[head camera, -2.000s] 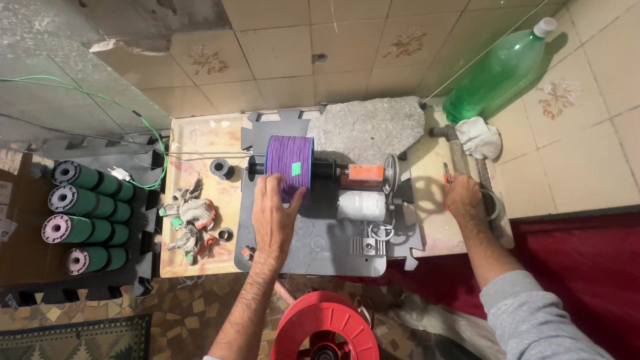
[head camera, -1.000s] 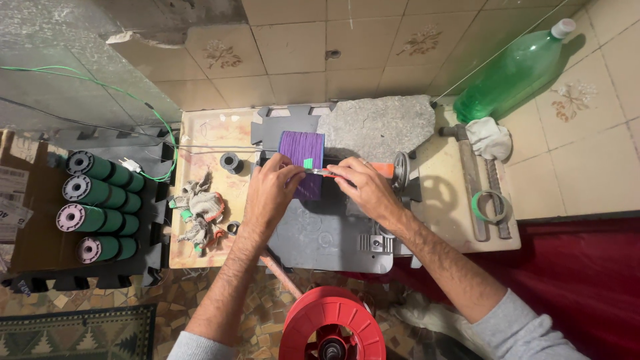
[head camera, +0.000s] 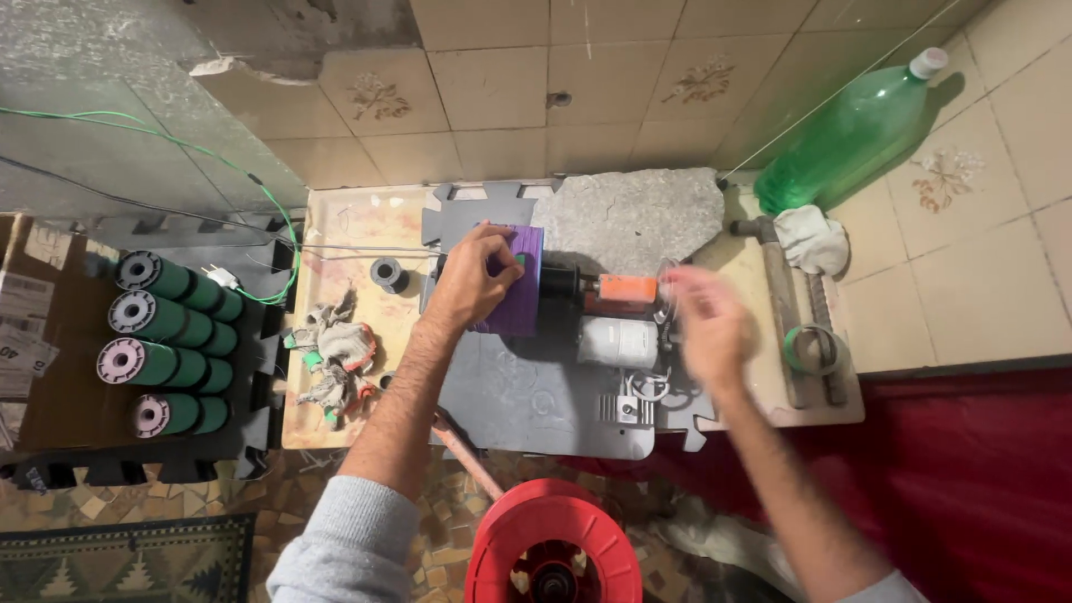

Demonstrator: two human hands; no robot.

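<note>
A spool of purple line (head camera: 523,285) sits on a horizontal shaft over the grey foam mat. My left hand (head camera: 479,275) rests on the spool, its fingertips at a small piece of green tape (head camera: 521,261). My right hand (head camera: 710,322), blurred, is beside the wheel (head camera: 667,293) at the shaft's right end; whether it holds anything cannot be told. Between the spool and that wheel is an orange block (head camera: 626,289). Below the block lies a grey cylindrical motor (head camera: 618,342), with a finned metal heat sink (head camera: 626,409) nearer the front edge.
Several green spools (head camera: 172,314) lie at left beside a cardboard box (head camera: 59,368). A stone slab (head camera: 641,213) is behind the shaft. At right are a hammer (head camera: 775,293), a tape roll (head camera: 811,349) and a green bottle (head camera: 846,134). A red reel (head camera: 553,536) stands in front.
My hands were together at the spool a second ago, the right one holding a small tool. The right hand has moved right to the wheel; the left has stayed at the spool.
</note>
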